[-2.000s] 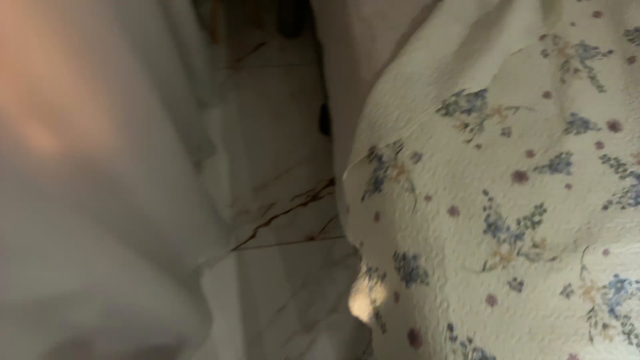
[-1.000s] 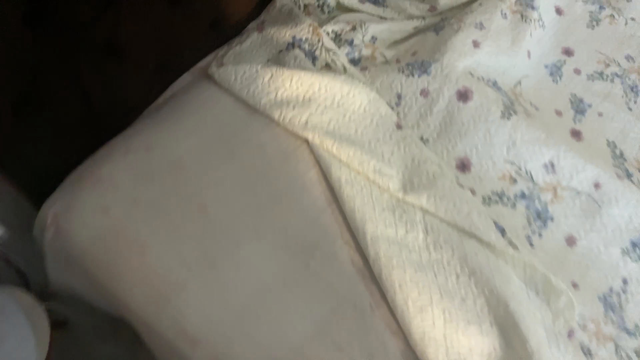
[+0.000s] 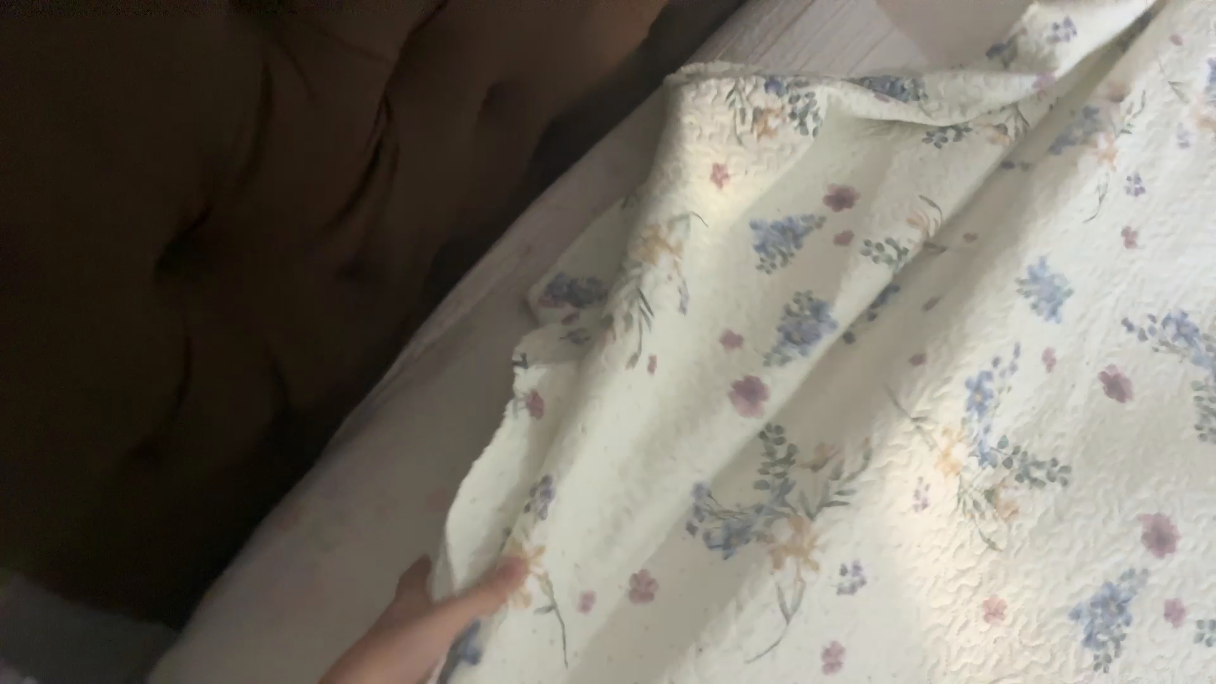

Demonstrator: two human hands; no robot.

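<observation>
A cream quilted bedspread [image 3: 760, 456] with blue, mauve and orange flowers spreads over the middle and right, lying in long diagonal folds. At the bottom left of centre, my left hand [image 3: 432, 617] pinches its left edge, the thumb on top and the fingers partly hidden behind the cloth. Under and beside that edge, a pale mattress or its fitted cover [image 3: 361, 503] shows. My right hand is outside the view.
Dark brown tufted upholstery [image 3: 313, 218] fills the upper left, alongside the mattress edge, with a dark gap between them. A greyish surface [image 3: 76, 627] shows dimly at the lower left corner.
My left hand has come into view, holding the bedspread's edge. The bedspread's folded-back flap now lies with its flowered side up, over more of the mattress. The view has shifted.
</observation>
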